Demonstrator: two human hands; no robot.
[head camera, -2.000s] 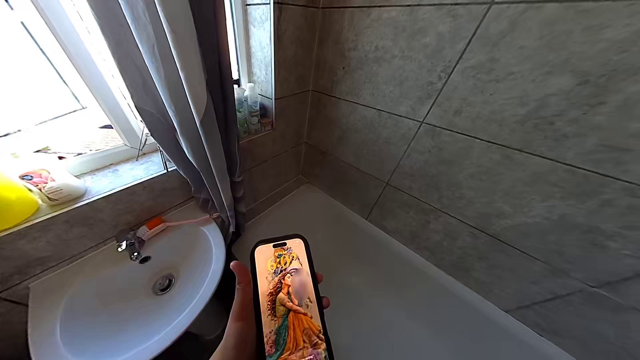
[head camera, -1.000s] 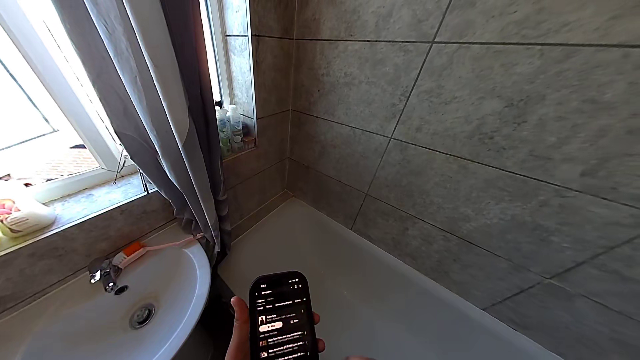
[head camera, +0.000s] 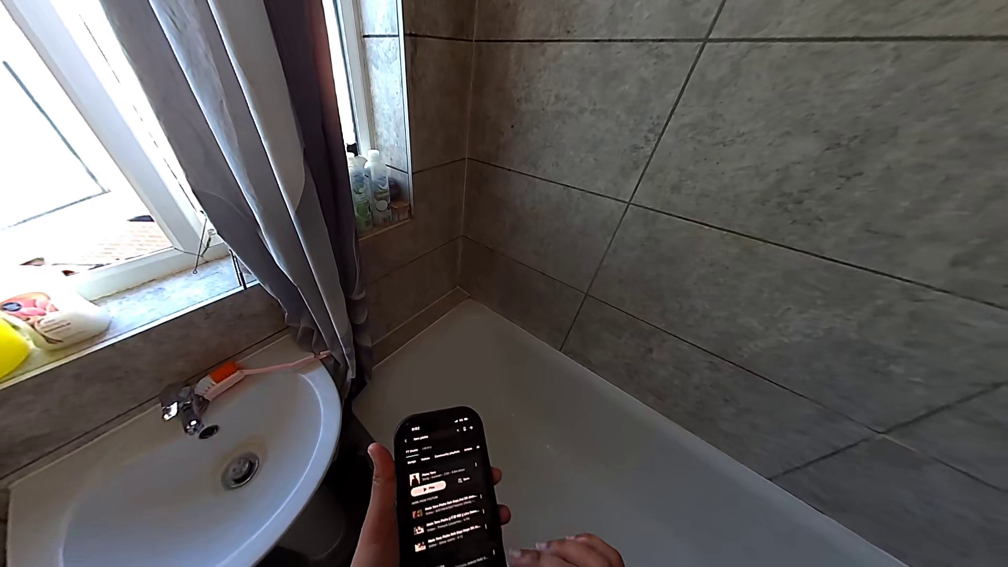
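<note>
A black smartphone (head camera: 447, 492) stands upright at the bottom centre, its lit screen showing a dark page with rows of writing and small pictures. My left hand (head camera: 381, 504) is closed around it, thumb along the left edge and fingertips showing at the right edge. My right hand (head camera: 568, 551) is low in view beside the phone's lower right corner; only its bent fingers show, and whether a fingertip touches the phone I cannot tell. Both hands are over the near side of a white bathtub (head camera: 504, 378).
At left is a white washbasin (head camera: 315, 409) with a chrome tap (head camera: 186, 408) and a pink-handled brush (head camera: 228, 378) on its rim. A grey curtain (head camera: 260, 157) hangs by the window. Bottles (head camera: 376, 185) and a plastic container (head camera: 59, 315) stand on sills. Grey tiled wall (head camera: 787, 197) borders the tub.
The phone's screen went from a colourful picture to a dark list page. My right hand has come farther into view beside the phone; two seconds ago it was out of view.
</note>
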